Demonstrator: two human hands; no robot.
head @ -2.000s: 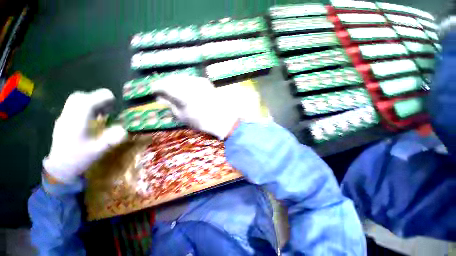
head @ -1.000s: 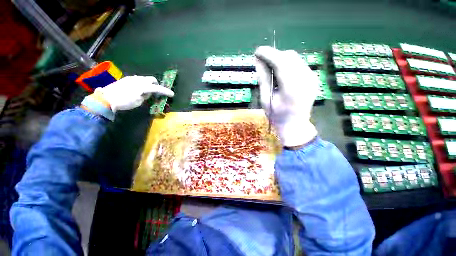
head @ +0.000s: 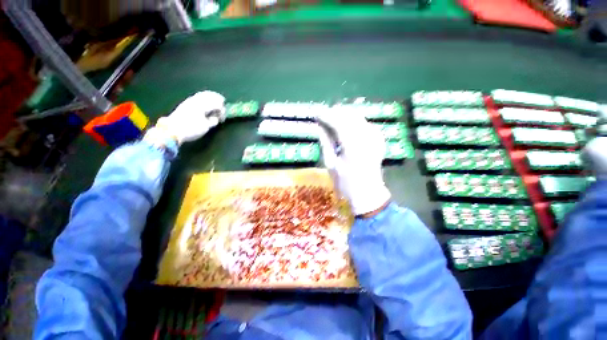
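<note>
My left hand (head: 194, 117), in a white glove, holds the left end of a green circuit board strip (head: 241, 110) on the bench beyond the pad. My right hand (head: 354, 159), also gloved, is raised over the pad's right back corner with curled fingers. It hides parts of the board columns behind it. A slim tool showed in it earlier; now blur hides whether it is there. The yellow work pad (head: 200, 192) lies in front of me, covered with many small red-brown pieces under a shiny glare.
Green board strips (head: 281, 153) lie in columns beyond the pad and at right (head: 471, 160). A red tray (head: 526, 174) holds more strips beside a neighbour's blue sleeve (head: 572, 259). An orange, yellow and blue object (head: 118, 125) is at left. Boards show below the bench edge (head: 180, 317).
My left hand has moved right and away from me, and the strip by it has turned from upright to sideways, beside the back row. My right hand is a little lower. The view has shifted.
</note>
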